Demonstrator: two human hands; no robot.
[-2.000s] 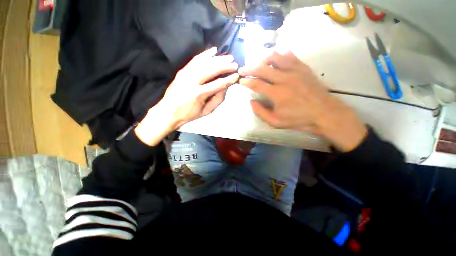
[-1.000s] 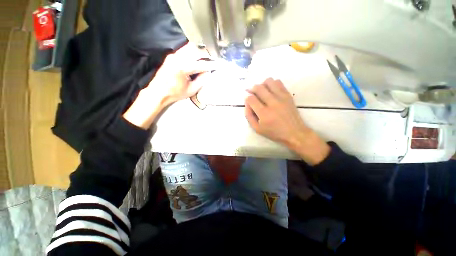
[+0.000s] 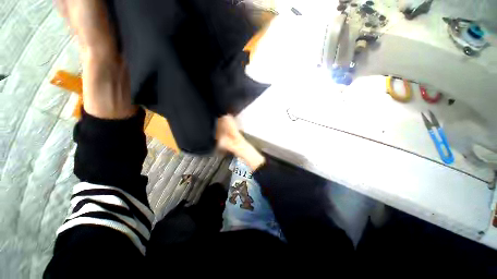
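Observation:
The large black fabric garment piece (image 3: 174, 71) hangs bunched at the upper middle, over the left end of the white table, lifted and blurred. My left hand (image 3: 95, 38) reaches up along its left side; the fingers are cut off by the top edge, so its grip is hidden. My right hand (image 3: 231, 141) is at the fabric's lower right edge, its fingers partly hidden behind the cloth, which it holds. The sewing machine's needle area (image 3: 342, 73) is brightly lit, to the right of the fabric.
Blue thread snips (image 3: 438, 139) lie on the machine bed (image 3: 349, 158). Yellow-ringed scissors (image 3: 399, 90) and a red ring (image 3: 430, 95) lie behind them. The machine arm (image 3: 425, 62) spans the upper right. Grey quilted cloth (image 3: 32, 136) and brown cardboard (image 3: 161, 131) are at left.
The view has swung left. Both hands have left the needle area and moved left; the black fabric is now lifted and bunched between them.

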